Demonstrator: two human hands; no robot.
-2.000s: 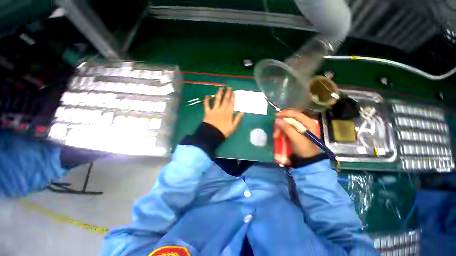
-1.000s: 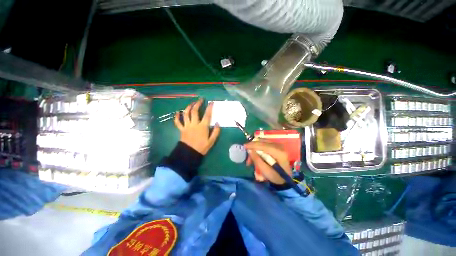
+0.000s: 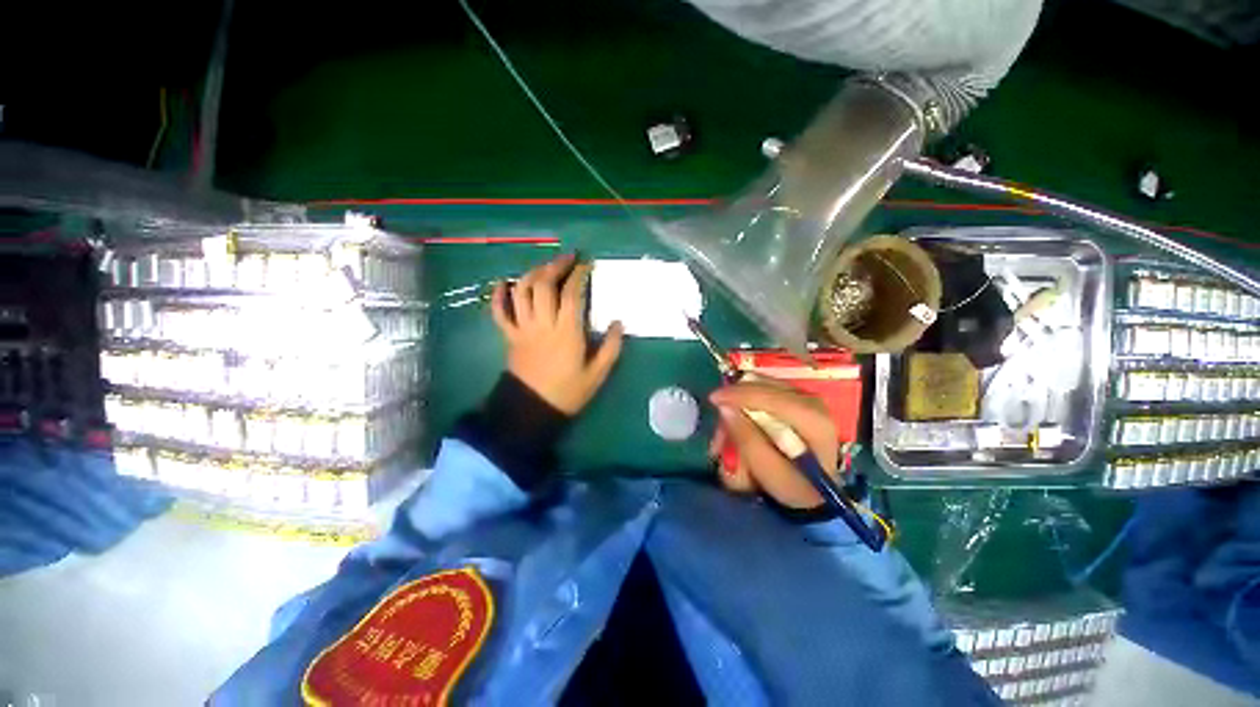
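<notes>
My right hand [image 3: 785, 439] holds a soldering iron [image 3: 782, 435] like a pen over the red pad [image 3: 829, 394]. Its thin tip points up and left to the right edge of the white paper sheet [image 3: 643, 297]. My left hand [image 3: 553, 339] lies with fingers spread on the mat at the sheet's left edge, holding nothing that I can see. Thin silver tweezers [image 3: 466, 293] lie just left of it, partly hidden by the fingers. A round grey-white disc [image 3: 673, 412] lies bare on the green mat between my hands.
Blister trays [image 3: 263, 373] stand stacked left, others right [image 3: 1191, 373]. The clear extractor funnel [image 3: 802, 207] hangs above the sheet's right side. The tip cleaner pot [image 3: 879, 293] is beside the metal tray [image 3: 991, 467] with its sponge [image 3: 942, 387]. Neighbouring blue sleeves show at both sides.
The camera view has shifted and turned. The iron's tip has moved from in front of the funnel to the sheet's lower right edge. My left hand stays spread at the sheet's left side.
</notes>
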